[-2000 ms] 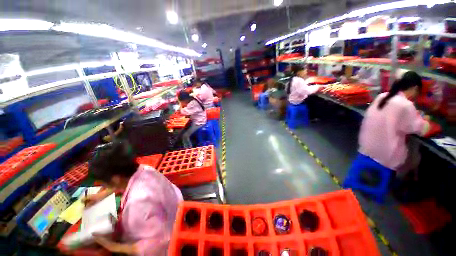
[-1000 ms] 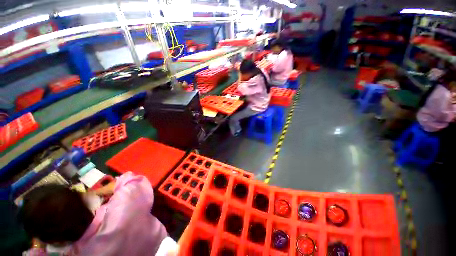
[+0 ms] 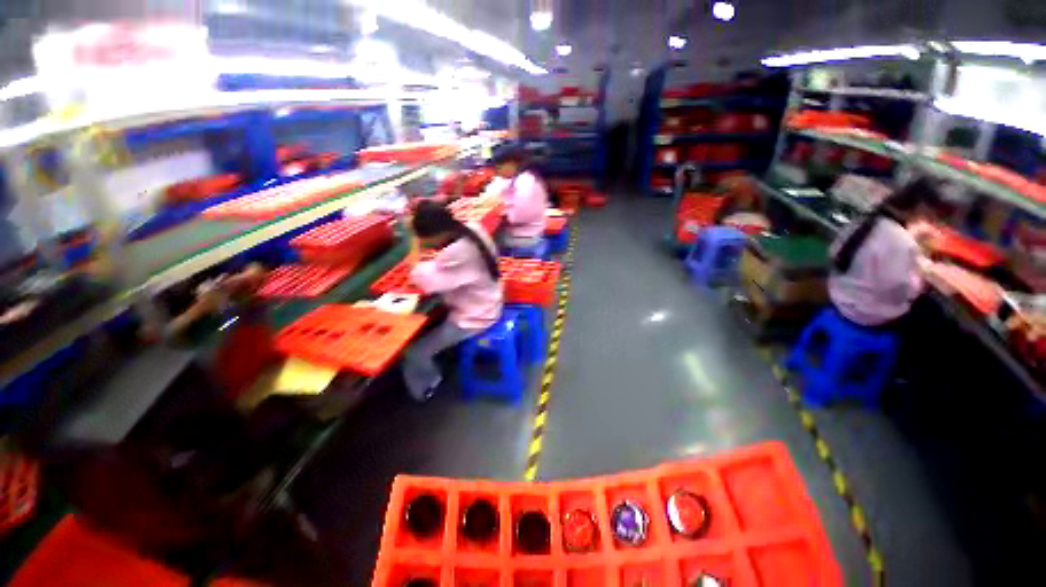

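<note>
An orange-red compartment tray (image 3: pixel 751 493) shows at the bottom centre, cut off by the lower edge. Its far row holds round units: dark discs (image 3: pixel 479 519) on the left, then a reddish one (image 3: pixel 578 529), a purple and silver one (image 3: pixel 630 523) and a red and silver one (image 3: pixel 688 513). The pockets at the right end hold no unit. A second row is only partly in view. Neither of my hands is in the picture.
An aisle with yellow-black floor tape (image 3: pixel 548 384) runs ahead. On the left, a person (image 3: pixel 465 281) sits at a bench with orange trays (image 3: pixel 350 336). On the right, another person (image 3: pixel 877 269) sits on a blue stool (image 3: pixel 843 358). Blue racks (image 3: pixel 711 126) stand at the far end.
The view has moved forward along the aisle, after swinging left and back. The nearest seated person has left the view. The tray stays at the bottom.
</note>
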